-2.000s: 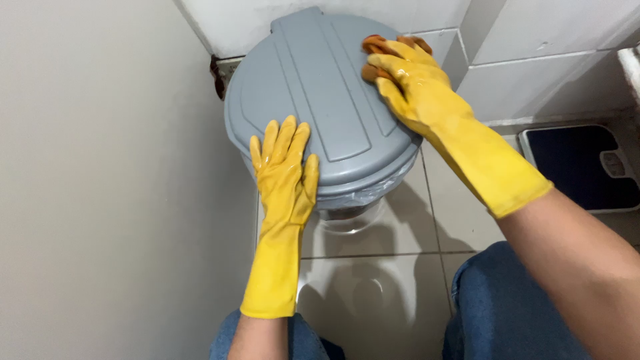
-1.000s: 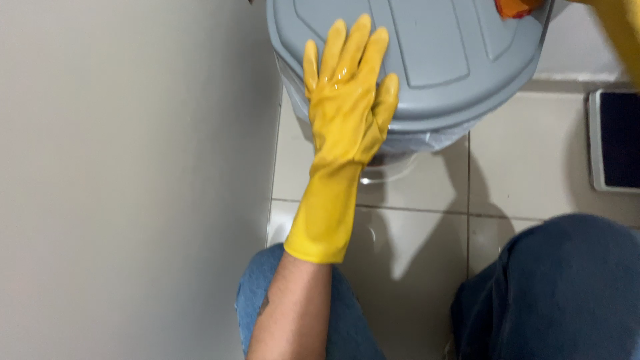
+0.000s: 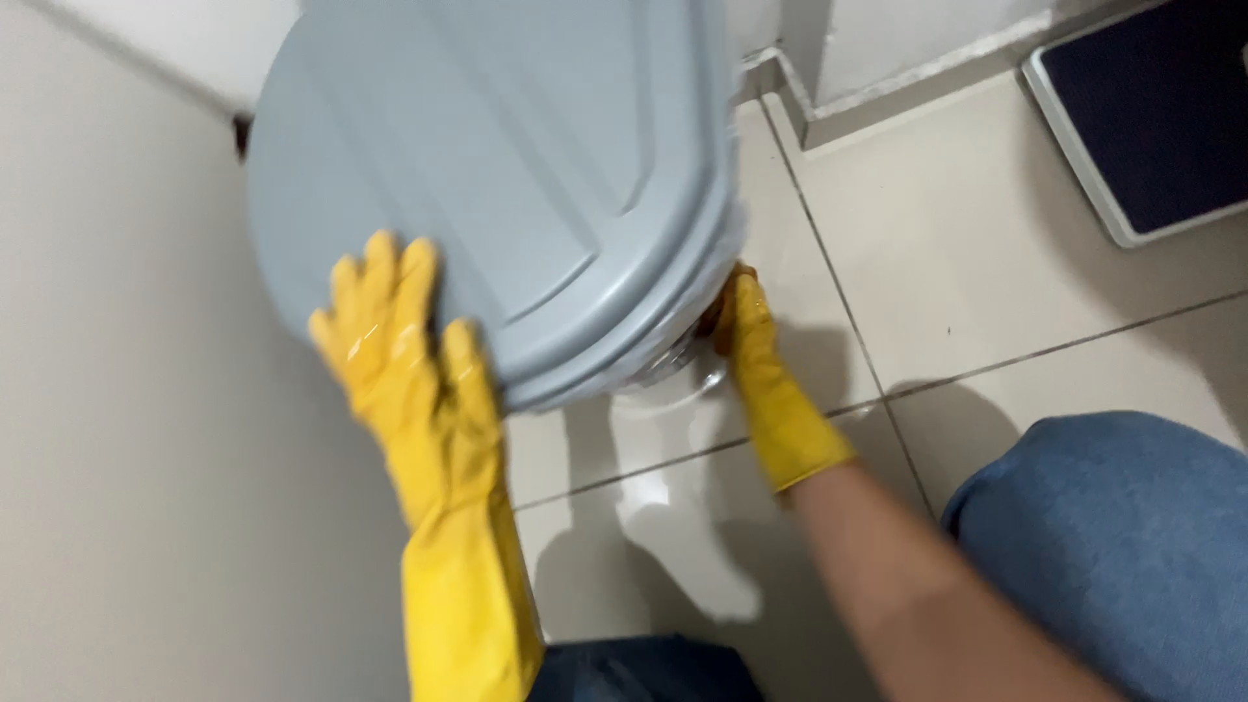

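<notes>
A grey plastic lid point(image 3: 507, 156) covers a bin lined with a clear plastic bag point(image 3: 673, 327). My left hand point(image 3: 414, 351), in a yellow rubber glove, lies flat on the lid's near left part with its fingers apart. Low at the bin's right side is my right hand point(image 3: 746, 322), gloved the same way, holding an orange-brown cloth point(image 3: 720, 310) against the side below the rim. The lid and bag hide much of the bin's body, and the right fingers are partly hidden.
A smooth grey panel point(image 3: 175, 390) stands close on the left. Beyond the bin is a white wall with a tiled skirting point(image 3: 858, 112). A dark bathroom scale point(image 3: 1150, 117) lies on the tiled floor point(image 3: 985, 322) at the right. My knees in jeans point(image 3: 1111, 517) are near.
My right hand has gone from the top of the lid down to the bin's right side with the cloth. My left hand stays on the lid. The view has shifted and tilted.
</notes>
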